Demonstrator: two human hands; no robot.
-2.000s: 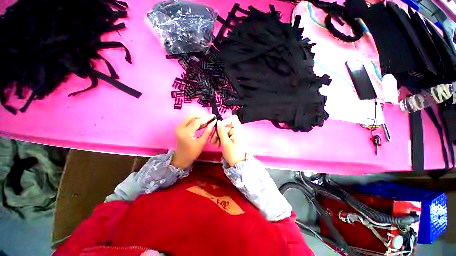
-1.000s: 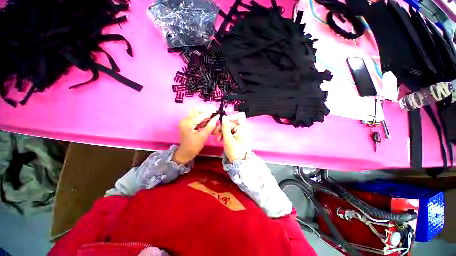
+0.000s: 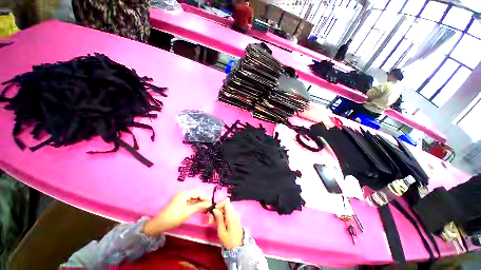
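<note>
My left hand [image 3: 178, 212] and my right hand [image 3: 228, 224] meet at the table's near edge. Their fingertips hold a short black webbing strip [image 3: 214, 196] that stands up between them. A buckle on it is too small to make out. Just beyond lies a loose heap of small black buckles [image 3: 204, 162]. To its right is a flat pile of black webbing strips [image 3: 262, 169]. A clear plastic bag [image 3: 200, 126] sits behind the buckles.
A large tangled black heap [image 3: 84, 103] lies at left. A tall layered stack [image 3: 258, 79] stands at the far side. A phone [image 3: 328, 178], keys [image 3: 352, 230] and black fabric panels [image 3: 364, 153] lie at right. People [image 3: 385, 92] are at farther tables.
The view has tilted up and now shows the far tables, windows and people. Both hands stay together at the fingertips, with the strip still between them.
</note>
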